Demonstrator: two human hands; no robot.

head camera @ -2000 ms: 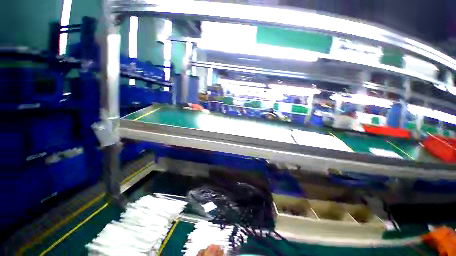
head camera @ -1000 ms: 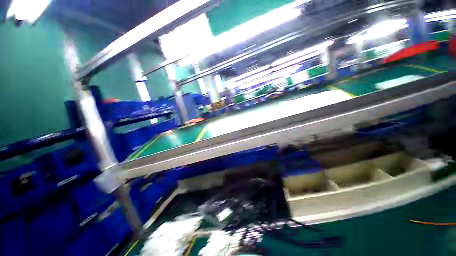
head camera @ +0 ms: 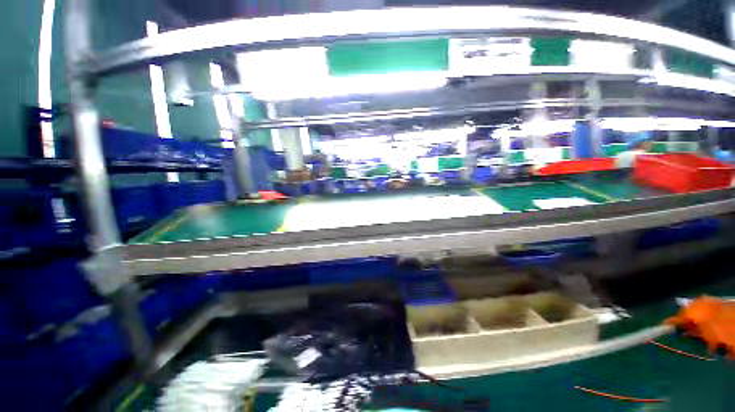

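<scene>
No hand is in view; the lower edge cuts the scene off. Nearest in front of me, a pile of white wire pieces lies at the bottom left. A second white pile with dark ends lies to its right, cut off by the lower edge. Behind them sits a crumpled dark plastic bag with a pale label. Dark wires spill to its right. A cream divided parts tray stands right of the bag.
Orange wires are heaped at the far right, and two orange strands lie on the green bench. A metal-edged raised line crosses behind, with a red bin on it. A metal post and blue bins stand left.
The view has levelled after tilting, and the scene has shifted. The orange heap is back in view at right. Fingertips seen at the bottom two seconds ago are gone.
</scene>
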